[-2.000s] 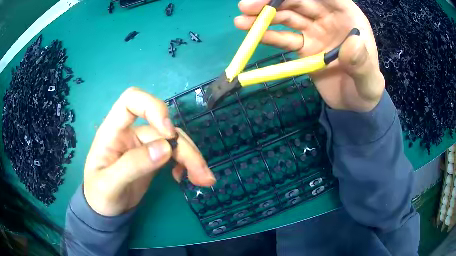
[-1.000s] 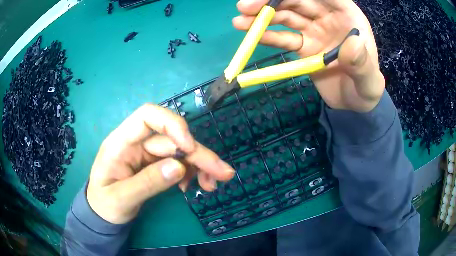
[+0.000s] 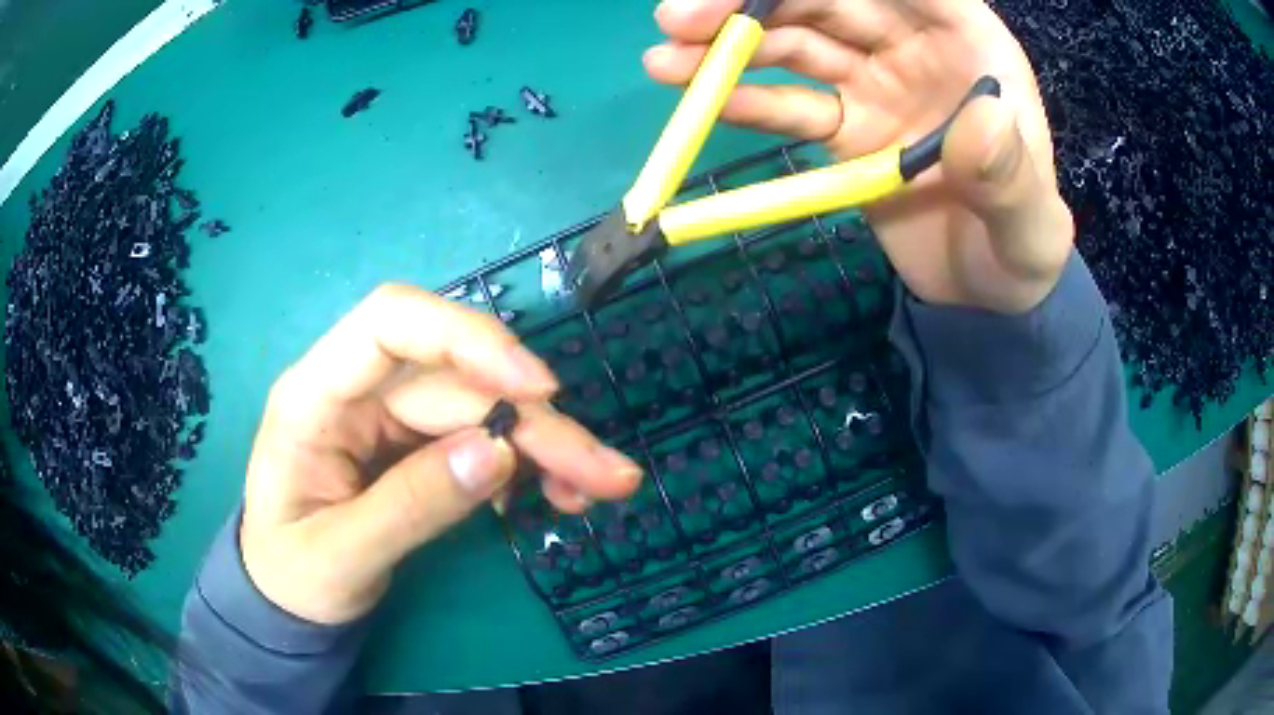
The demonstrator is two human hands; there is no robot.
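My left hand (image 3: 377,461) holds a small black moulded part (image 3: 499,418) between thumb and fingers, above the left edge of the part frame. My right hand (image 3: 922,140) holds the yellow-handled side cutters (image 3: 782,198), with handles spread and dark jaws pointing down-left over the frame's upper edge. The flat black part frame (image 3: 720,405) lies on the green surface under both hands, with rows of small parts inside it. My left hand hides the frame's left side, and my right hand and sleeve cover its right end.
A heap of loose black parts (image 3: 105,342) lies at the left and a larger heap (image 3: 1167,196) at the right. Several single black parts (image 3: 538,102) lie beyond the frame. A dark ridged piece (image 3: 370,7) is cut off at the top edge. Cream trays or cartons (image 3: 1250,531) stand low right.
My left hand has moved right and slightly down with the small part, which now shows more clearly than one second ago. My right hand and the side cutters have hardly moved.
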